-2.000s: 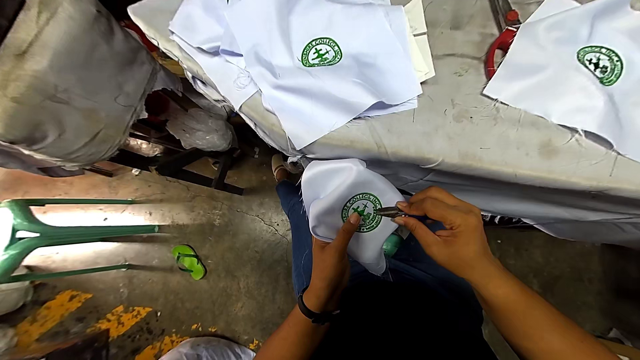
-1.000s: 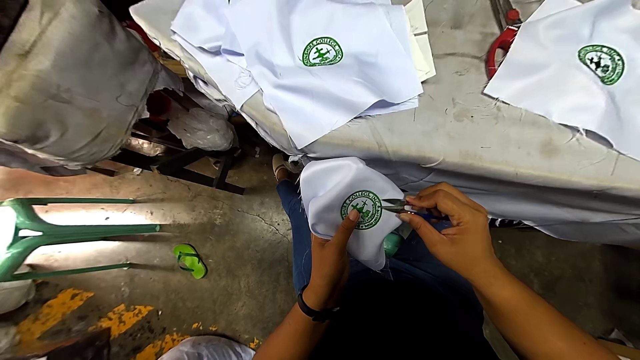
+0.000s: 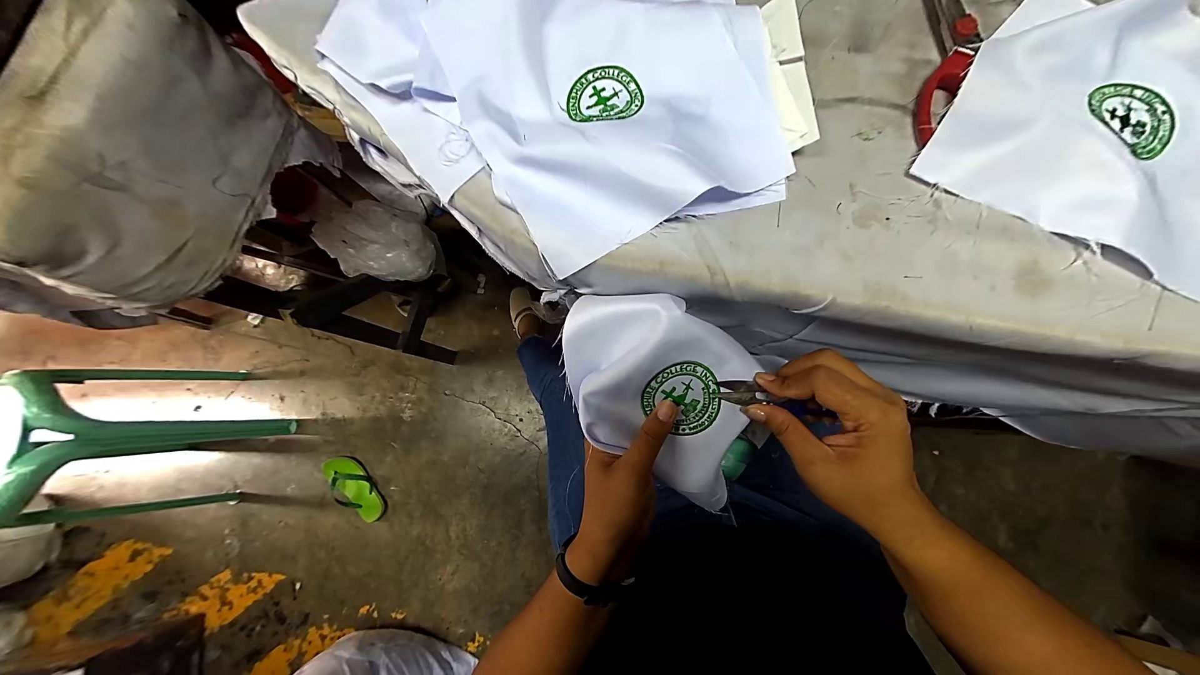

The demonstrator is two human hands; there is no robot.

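My left hand [image 3: 626, 478] grips a white fabric piece [image 3: 623, 361] over my lap, its thumb on top beside a round green embroidered emblem [image 3: 682, 398] and its other fingers hidden beneath. In my right hand [image 3: 834, 427] are small metal thread snips [image 3: 741, 392], pinched between thumb and fingers, their blades at the emblem's right edge. Under the cloth's lower right edge a green rounded object [image 3: 738, 459] shows in part.
On the cloth-covered table [image 3: 844, 244] lie stacked white pieces [image 3: 609, 178] and another emblem piece [image 3: 1059, 159], partly covering red-handled scissors [image 3: 940, 94]. A green plastic chair [image 3: 141, 431] and a green flip-flop [image 3: 355, 488] are at the left.
The snips in my right hand have shifted slightly about the emblem's right side. My left hand keeps its grip on the fabric.
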